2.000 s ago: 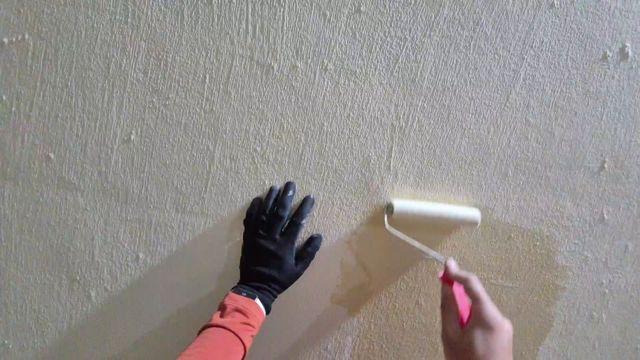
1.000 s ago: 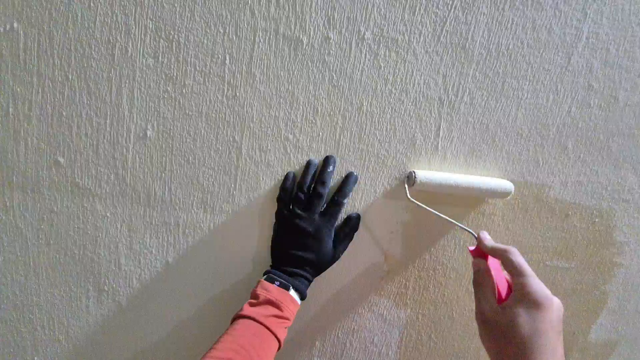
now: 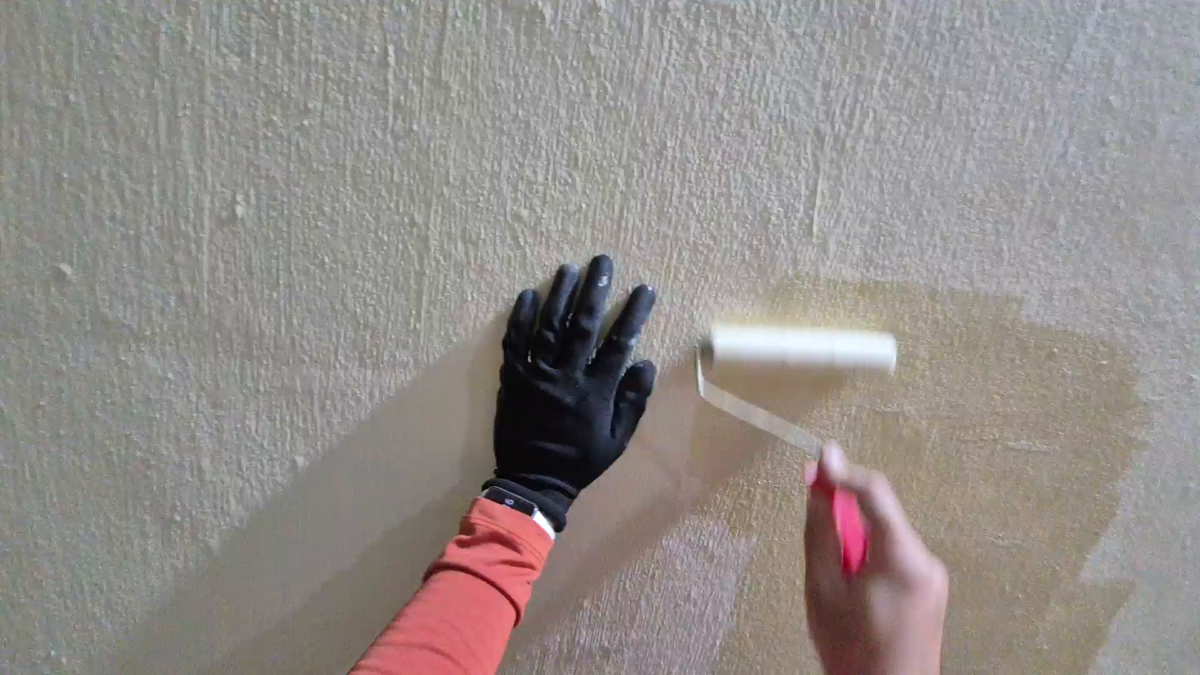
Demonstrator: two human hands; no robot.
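My left hand (image 3: 572, 384), in a black glove with pale specks on the fingertips, lies flat with fingers spread against a rough, textured wall (image 3: 281, 234). My bare right hand (image 3: 877, 562) is closed around the pink handle (image 3: 849, 525) of a small paint roller. The roller's white sleeve (image 3: 802, 348) lies level against the wall, to the right of the gloved fingers, and is slightly blurred. Its bent metal frame (image 3: 759, 418) runs from the sleeve's left end down to the handle. A darker, wet-looking patch (image 3: 1012, 450) spreads on the wall around and right of the roller.
Shadows of the arms (image 3: 328, 525) fall across the wall toward the lower left. A paler area (image 3: 656, 600) shows below the gloved hand, beside the darker patch. At the left wrist is a dark-faced band (image 3: 511, 500) above an orange sleeve (image 3: 459, 600).
The view has shifted. The roller now sits lower relative to my left hand than a second ago, with more of the dark patch visible above and beside it. My right hand still grips the handle.
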